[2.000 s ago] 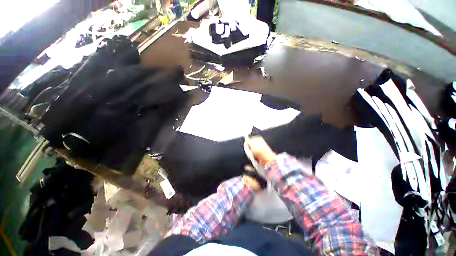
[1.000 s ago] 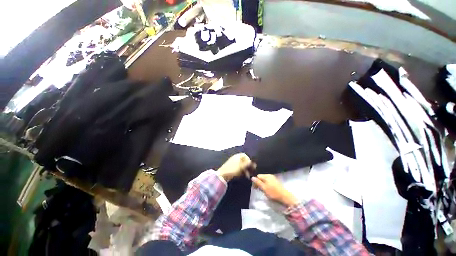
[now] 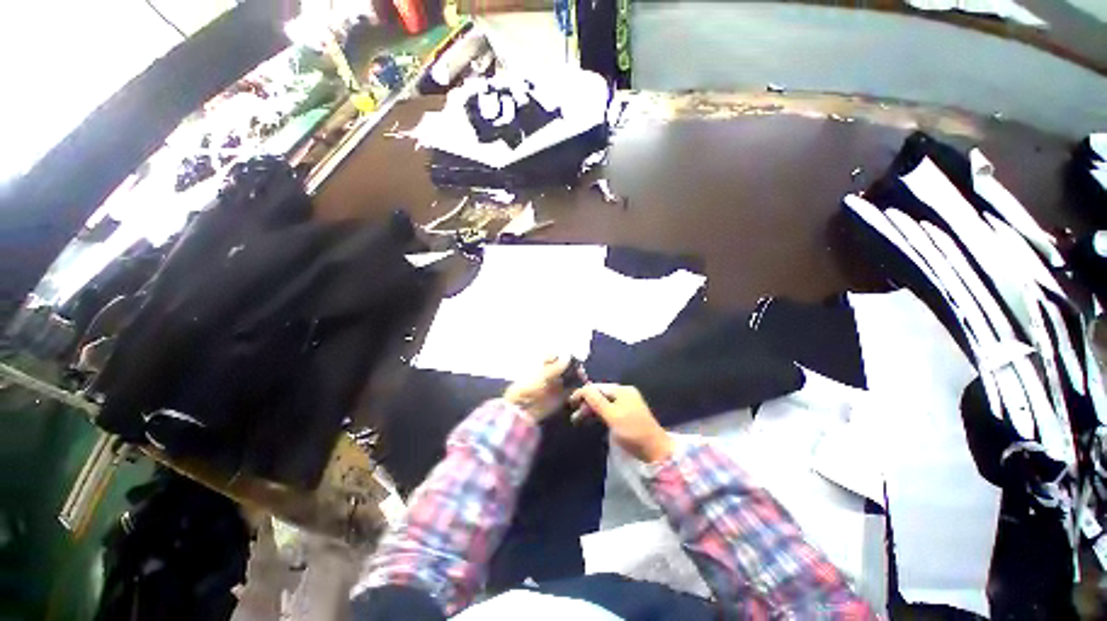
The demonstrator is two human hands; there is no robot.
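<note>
My left hand (image 3: 540,388) and my right hand (image 3: 617,412) are close together over black cut panels (image 3: 716,358). The fingers of both hands are pinched around something small and dark between them; what it is cannot be made out. Just beyond my hands a white fused piece (image 3: 510,303) with angled edges lies flat on black cloth. More white fused pieces (image 3: 819,425) lie to the right of my right hand, and a long one (image 3: 929,449) lies beyond them.
A large black heap (image 3: 261,328) lies at left. Narrow fused strips (image 3: 959,279) are heaped at right. A black-and-white stack (image 3: 516,115) stands at the far side, with small scraps (image 3: 492,218) before it. Pale offcuts (image 3: 291,570) lie below the table edge.
My hands came together from a spread pose with one further forward, then shifted slightly left and away. White pieces near my body, earlier covered by my arms, are now visible.
</note>
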